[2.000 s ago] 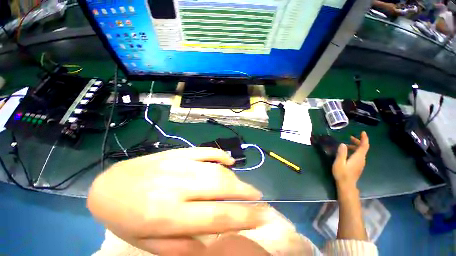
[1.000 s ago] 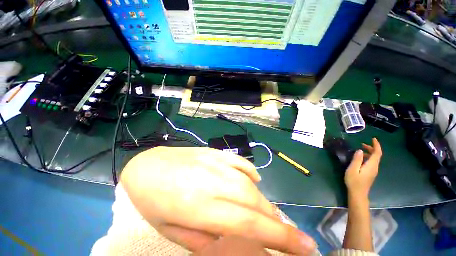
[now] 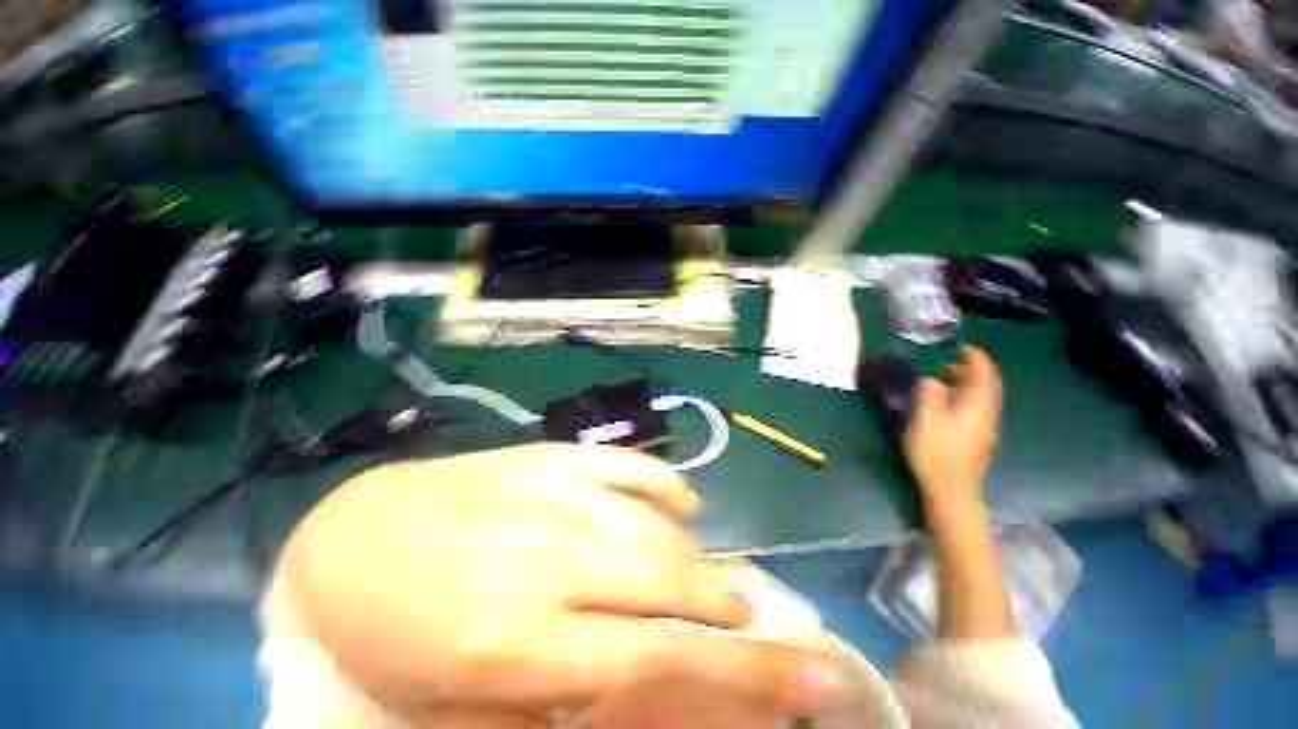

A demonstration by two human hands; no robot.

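Note:
My left hand [image 3: 498, 570] is large and close to the camera at bottom centre, above the bench edge. Its fingers point right, and I cannot tell whether it holds anything. My right hand [image 3: 957, 422] lies at the right beside the black mouse [image 3: 890, 395], palm turned partly up, fingers spread and empty. The black electronic unit [image 3: 609, 415] lies flat on the bench just beyond my left hand, with a white label. The white cable [image 3: 708, 426] loops at its right side. A yellow pen [image 3: 777, 439] lies between the unit and the mouse. The view is blurred.
The monitor [image 3: 570, 171] stands behind the unit on a stand. A black multi-port box [image 3: 143, 321] and cables are at left. A paper slip [image 3: 811, 328], a label roll [image 3: 918, 301] and black units [image 3: 1139, 363] are at right. A white tray [image 3: 1046, 570] is below the bench edge.
The view has shifted and blurred, so bench things sit further left than a second ago. My right hand stays beside the mouse. My left hand remains in front of the unit.

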